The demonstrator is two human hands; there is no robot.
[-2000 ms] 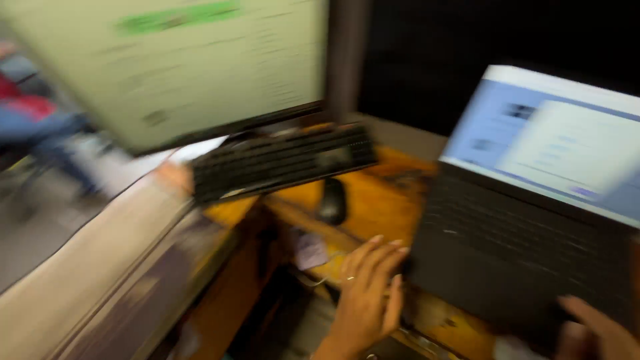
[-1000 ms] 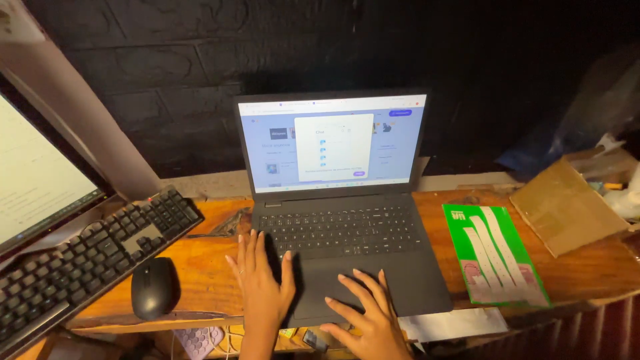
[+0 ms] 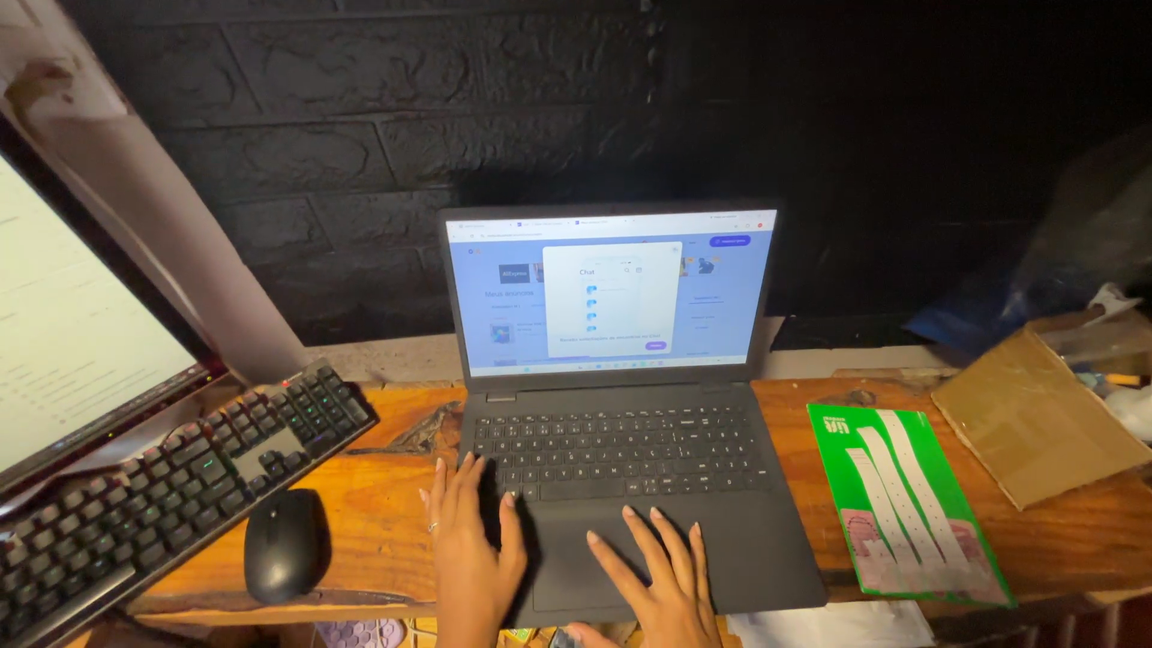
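Observation:
A black laptop (image 3: 621, 450) stands unfolded on a wooden desk, its lit screen (image 3: 612, 297) showing a web page with a white pop-up panel. My left hand (image 3: 472, 540) rests at the left edge of the laptop, fingers spread near the lower left keys, a ring on one finger. My right hand (image 3: 661, 576) lies over the touchpad area, fingers apart, fingertips on or just above it. Neither hand holds anything. Left of the laptop are a black computer mouse (image 3: 283, 544) and a black mechanical keyboard (image 3: 193, 486) with lit keys.
A lit monitor (image 3: 81, 315) stands at the left. On the wooden desk (image 3: 387, 522), right of the laptop, lies a green printed pad or booklet (image 3: 909, 504) with pale strips on it. An opened cardboard box (image 3: 1035, 414) sits at the far right. A black brick-patterned wall (image 3: 540, 108) rises behind.
The view has swung from the monitor to the laptop since the earliest frame. Since one second ago, my right hand has shifted slightly on the palm rest; my left hand stays at the laptop's left side.

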